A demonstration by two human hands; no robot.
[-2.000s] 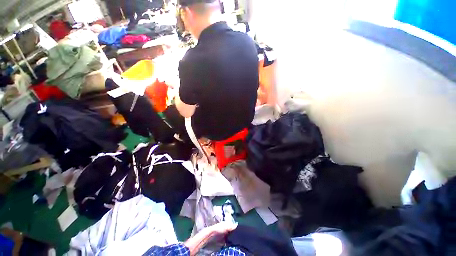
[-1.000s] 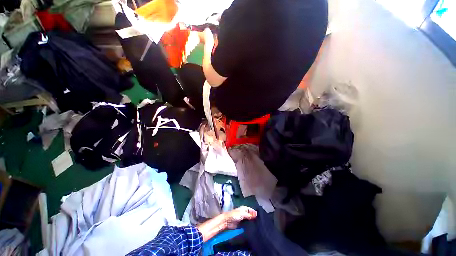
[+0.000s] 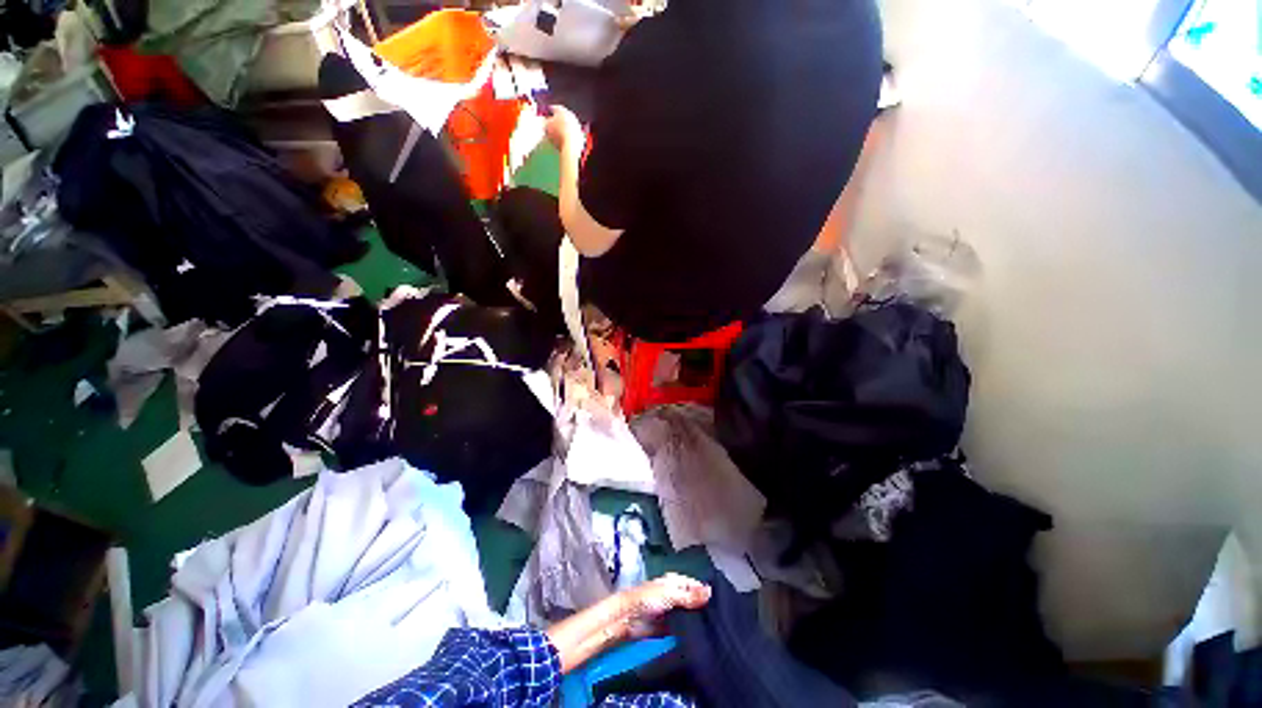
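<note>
My left hand reaches in from the bottom edge in a blue checked sleeve. Its closed fingers are at the upper end of a dark navy cloth piece, which hangs down to the right and leaves the bottom of the picture. The fingertips are small and blurred, but they appear to grip the cloth. A bright blue edge shows below the wrist. Another bit of checked cloth shows at the bottom edge. My right hand is not in view.
Pale grey-blue cloth lies crumpled left of my arm. Black bundles tied with white strips lie ahead on the green floor. A person in black sits on a red stool. Black piles lie right, beside a pale wall.
The view has tilted down since the earliest frame. My left hand stays at the top of the dark cloth. The seated person's arm has shifted slightly, and a pale grey item now shows beside them.
</note>
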